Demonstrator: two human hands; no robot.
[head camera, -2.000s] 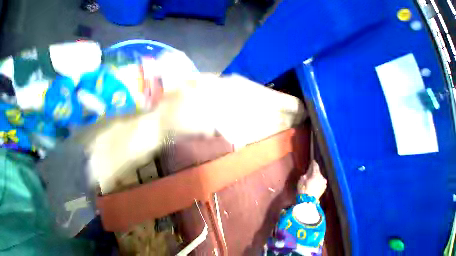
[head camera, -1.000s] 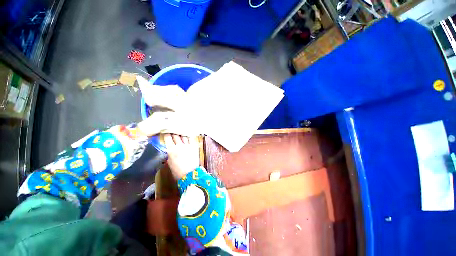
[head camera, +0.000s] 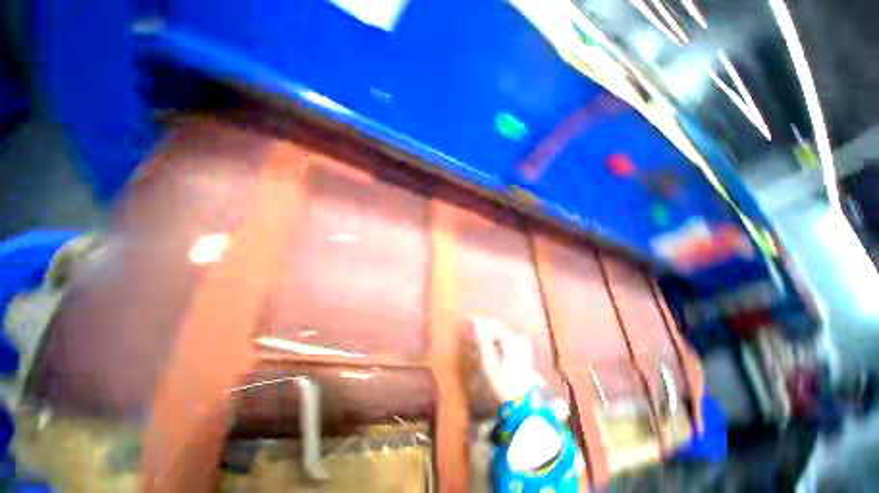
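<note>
Terracotta scrap strips [head camera: 448, 318] run across the shiny reddish-brown cutting board [head camera: 352, 279], from the blue press front to the near edge. The panel-shaped gaps between them show the board. My right hand [head camera: 503, 358], in a blue patterned sleeve, reaches over the middle of the bed beside one strip. It is blurred, and I cannot tell whether its fingers hold anything. My left hand is not in view.
The blue press beam [head camera: 414, 87] spans the far side, with a green button [head camera: 510, 125], a red button [head camera: 622, 166] and another green button [head camera: 660, 214]. Pale slivers [head camera: 313, 428] lie along the wood-coloured front edge [head camera: 371, 467]. A blue tub rim [head camera: 39, 241] shows at the left.
The view has swung right along the press bed. The cream sheets held over the tub are out of view, as is my left hand. My right hand is now over the strips.
</note>
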